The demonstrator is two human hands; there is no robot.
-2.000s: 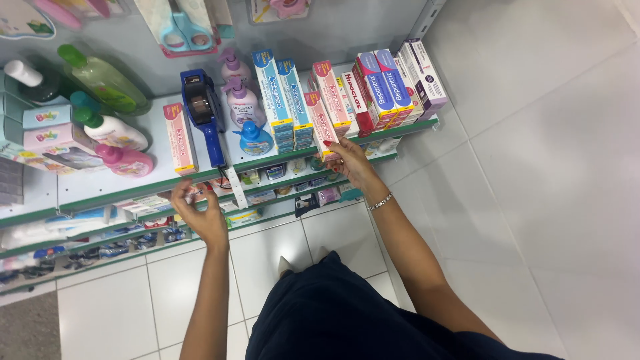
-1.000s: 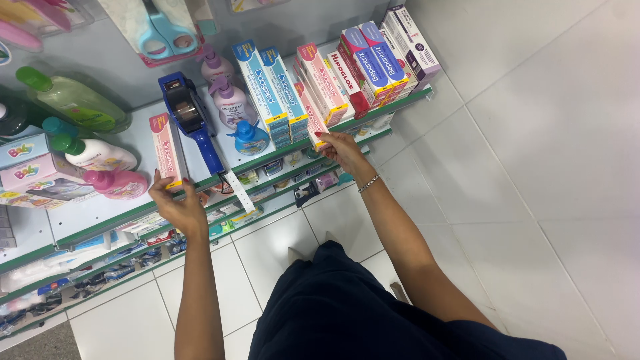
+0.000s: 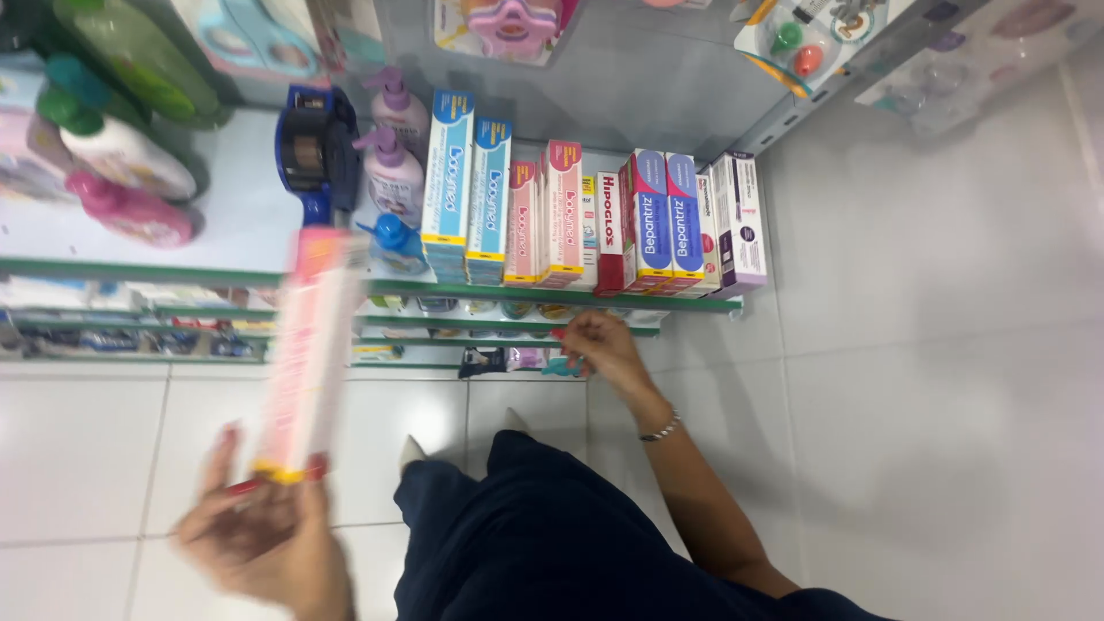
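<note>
My left hand (image 3: 272,526) grips the bottom end of a long pink-and-white Babymed carton (image 3: 302,362), blurred and held out in front of the shelf edge. Nothing shows in my right hand (image 3: 599,345), whose fingers are curled and partly apart, just in front of the lower shelves. Above it, two shorter rows of pink Babymed cartons (image 3: 565,216) stand on the top shelf, between blue Babymed cartons (image 3: 450,172) and a red-and-white Hipoglós carton (image 3: 610,228). A blue tape dispenser (image 3: 317,151) rests to the left of the pump bottles.
Purple-topped pump bottles (image 3: 395,177) and a small blue bottle (image 3: 398,241) stand beside the blue cartons. Bepantriz cartons (image 3: 653,216) are near the right end. Green-edged shelves (image 3: 414,289) run across, with bottles at left, hanging packs above and a tiled wall (image 3: 914,259) at right.
My left hand has taken the pink carton off the shelf beside the tape dispenser and drawn it back. My right hand has come away from the pink cartons at right.
</note>
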